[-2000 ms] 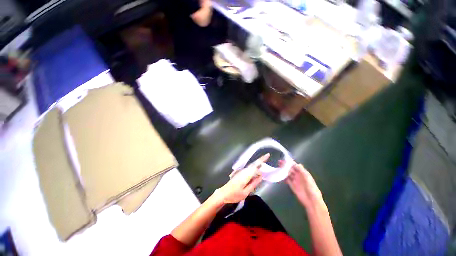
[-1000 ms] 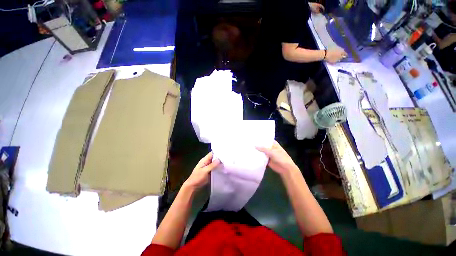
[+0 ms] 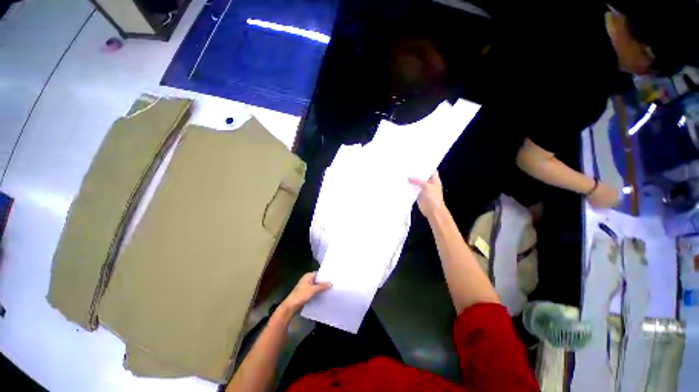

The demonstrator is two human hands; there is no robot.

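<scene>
A long white cut piece (image 3: 383, 230) is held slanted in both hands, over a pile of white cut pieces (image 3: 329, 191) off the table edge. White on white, the border between them is hard to tell. My left hand (image 3: 306, 291) grips its lower left edge, thumb on top. My right hand (image 3: 429, 193) grips its right edge higher up. To the left, a stack of large khaki panels (image 3: 199, 237) lies beside a stack of narrow khaki panels (image 3: 115, 207) on the white table (image 3: 46, 138).
A large blue template (image 3: 253, 53) lies behind the khaki stacks, near a dark-framed rack (image 3: 142, 19) and a small pink item (image 3: 113, 44). A person in black (image 3: 552, 69) works at a bench on the right. A small fan (image 3: 558, 325) stands by it.
The white piece has gone from bent and hanging to slanted flat over the pile. My right hand has moved up, my left down. The view has turned, with the khaki stacks closer.
</scene>
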